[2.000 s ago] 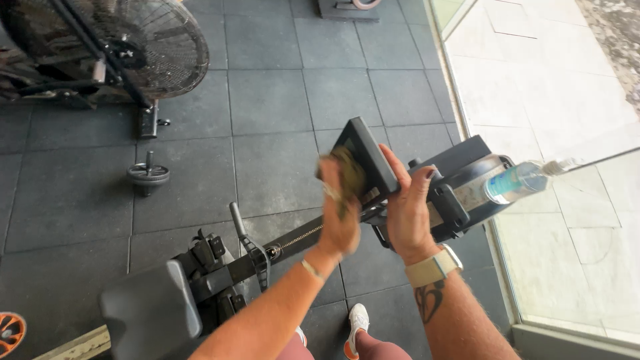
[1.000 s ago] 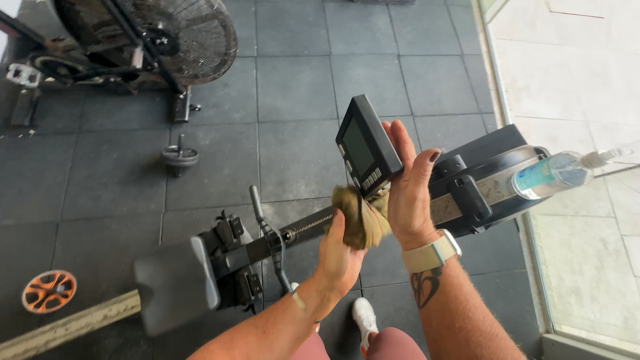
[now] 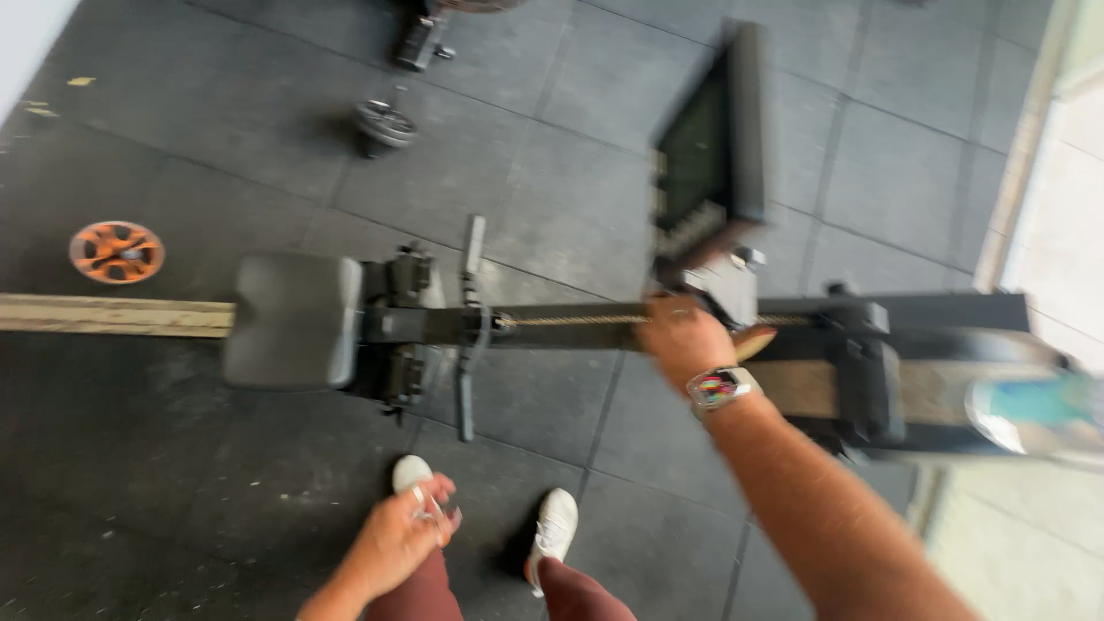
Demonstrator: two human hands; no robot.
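My right hand [image 3: 690,341], with a watch on its wrist, is at the rowing machine's monitor mount, just below the blurred monitor [image 3: 711,147]. Its fingertips are hidden, so its grip cannot be made out. A small tan shape [image 3: 755,343] shows beside it; whether it is cloth or thumb is unclear. My left hand [image 3: 410,535] hangs low over my left shoe, fingers loosely bent and apart, holding nothing visible. Between the hands and the seat [image 3: 293,321], the handle [image 3: 473,345] lies across the rail, its chain [image 3: 578,320] running toward the mount.
A blurred clear bottle [image 3: 1031,410] with bluish contents lies on the machine's front end at right. On the dark tiled floor are an ab wheel [image 3: 386,125] and an orange wheel-like disc [image 3: 117,252]. Part of an exercise bike's foot [image 3: 420,39] shows at the top.
My left hand has left the monitor and dropped toward my feet; the cloth it held a second ago is not plainly visible. My right hand has gone from the monitor's side to its mount. The view has turned.
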